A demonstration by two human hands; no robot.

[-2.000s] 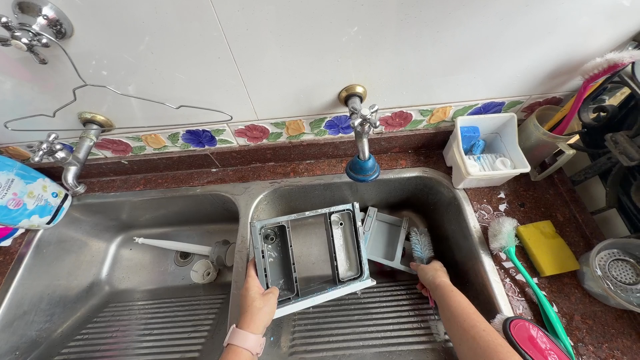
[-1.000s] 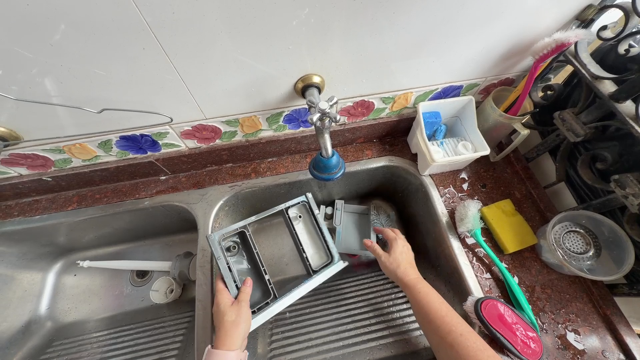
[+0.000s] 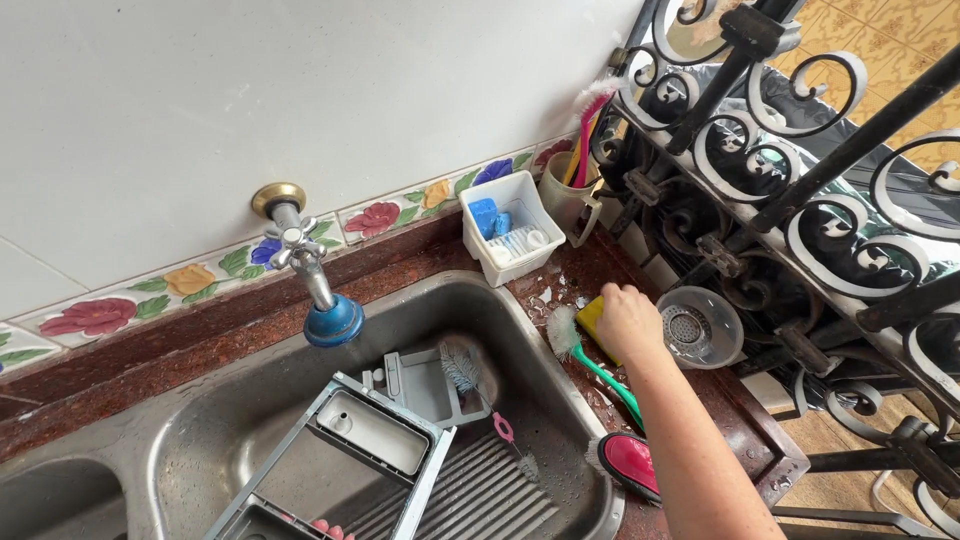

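Observation:
At the bottom edge, the fingertips of my left hand (image 3: 330,529) hold the grey plastic dispenser drawer frame (image 3: 439,457) over the sink; the rest of that hand is out of view. On the counter at right, my right hand (image 3: 630,324) grips the yellow sponge (image 3: 592,319) from above. A green-handled brush (image 3: 604,375) lies beside the sponge. In the basin (image 3: 225,427) are a smaller grey plastic tray (image 3: 424,382) and a bottle brush with a pink loop (image 3: 502,427). The blue-tipped tap (image 3: 334,321) is above the basin.
A white plastic tub (image 3: 514,262) with blue pieces and a mug (image 3: 566,196) of brushes stand against the wall. Right of the sponge is a clear bowl with a strainer (image 3: 697,326). A pink scrubbing brush (image 3: 631,461) lies by the rim. Black scrolled ironwork (image 3: 795,180) borders the counter.
My right hand has left the small tray in the basin and moved right, onto the yellow sponge. The bottle brush it held earlier lies in the basin. The view has swung right.

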